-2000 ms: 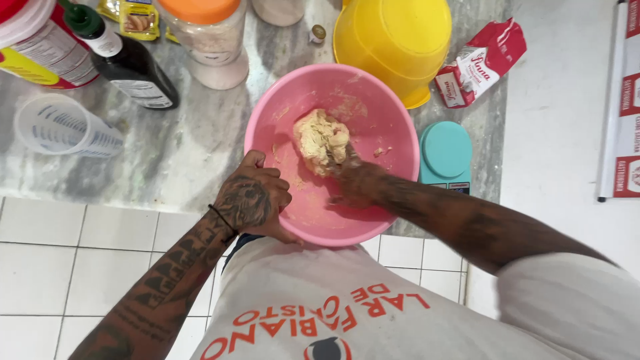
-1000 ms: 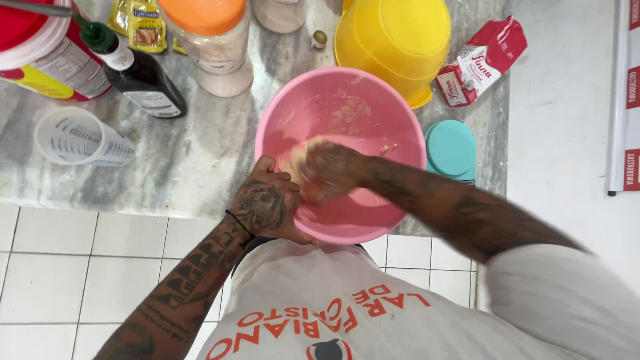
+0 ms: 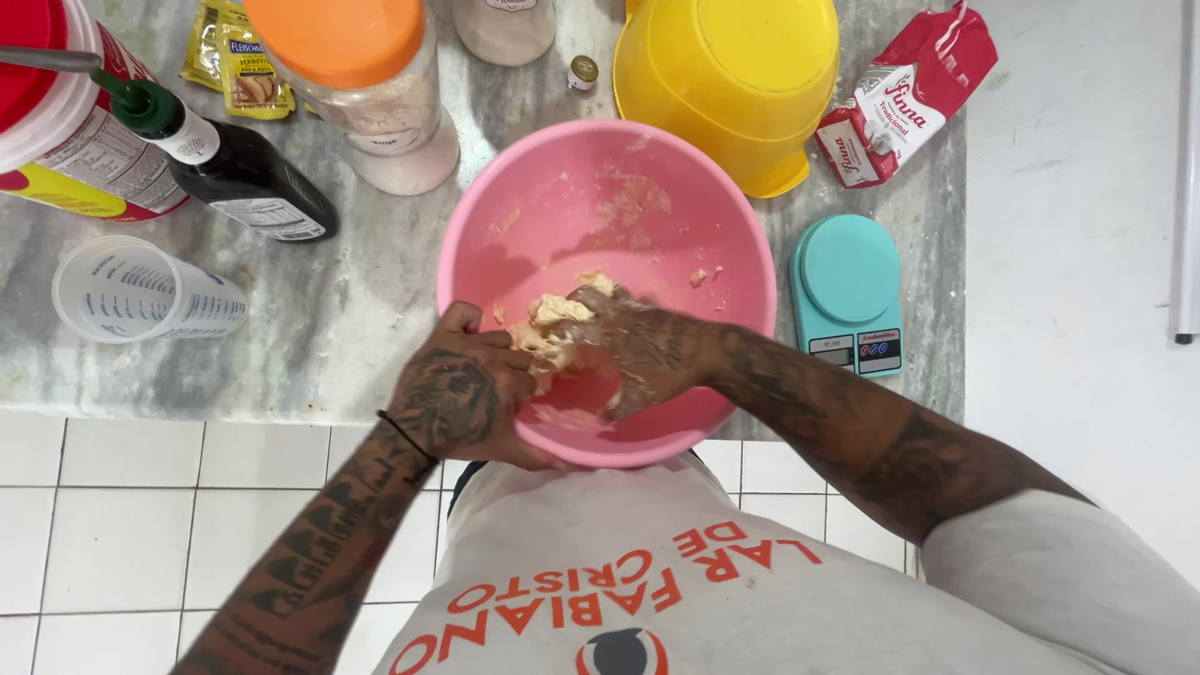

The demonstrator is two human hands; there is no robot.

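Observation:
A pink plastic bowl stands at the near edge of the marble counter, with dough smears and crumbs on its inner wall. My left hand grips the bowl's rim at the near left, fingers over the edge. Inside the bowl, my right hand presses on a lump of pale, sticky dough against the left side; its fingers are coated with dough and partly hidden.
Right of the bowl lie a turquoise kitchen scale, an upturned yellow container and a red flour packet. To the left are a measuring cup, a dark bottle, a jar with an orange lid and a tub.
The dough was a rounder lump near the bowl's middle two seconds ago; now it is spread at the left side. My right hand has moved over it, while my left hand stays on the rim.

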